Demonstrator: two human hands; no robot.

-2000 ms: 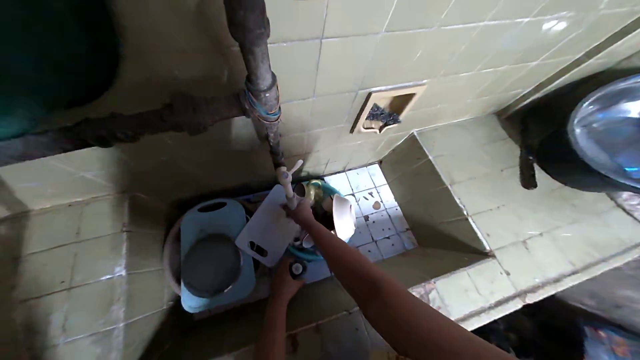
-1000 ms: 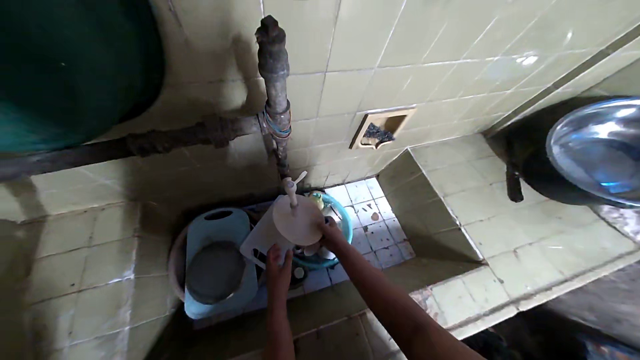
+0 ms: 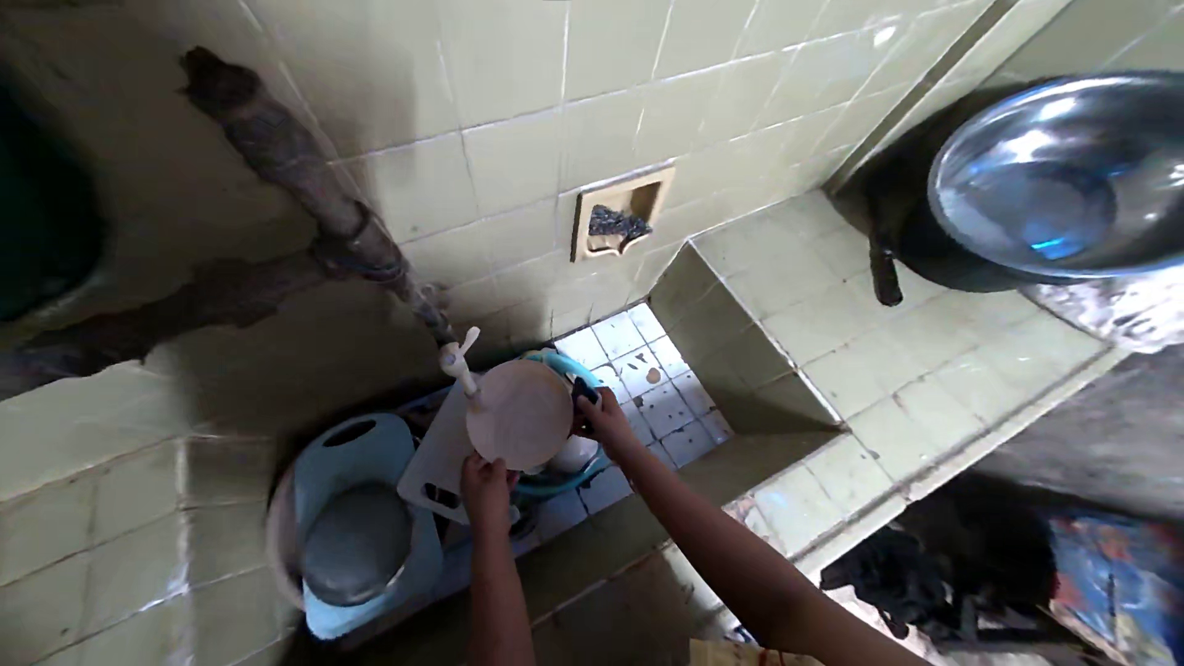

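A round, pale pan or lid (image 3: 520, 415) is under the white tap (image 3: 460, 363), its flat face turned up toward me. My left hand (image 3: 487, 476) pinches its lower rim. My right hand (image 3: 595, 412) grips a dark handle or knob at its right edge. Beneath and beside it lies a white cutting board (image 3: 437, 462) with a slot near its lower corner. A turquoise basin (image 3: 592, 474) with white dishes in it shows partly behind the round piece. To the left, a dark round pot or lid (image 3: 357, 546) rests on a light blue board (image 3: 319, 606).
The tiled sink's right wall (image 3: 740, 351) rises beside the basin. A soap dish (image 3: 624, 215) with a scouring pad is set in the wall. Rusty pipes (image 3: 305, 185) run above the tap. On the right ledge stands a large metal bowl (image 3: 1027, 203) over a dark pot with a handle.
Both hands have moved to the round piece's rim and handle; two seconds ago my right hand was at the tap, and my left held something dark below the board.
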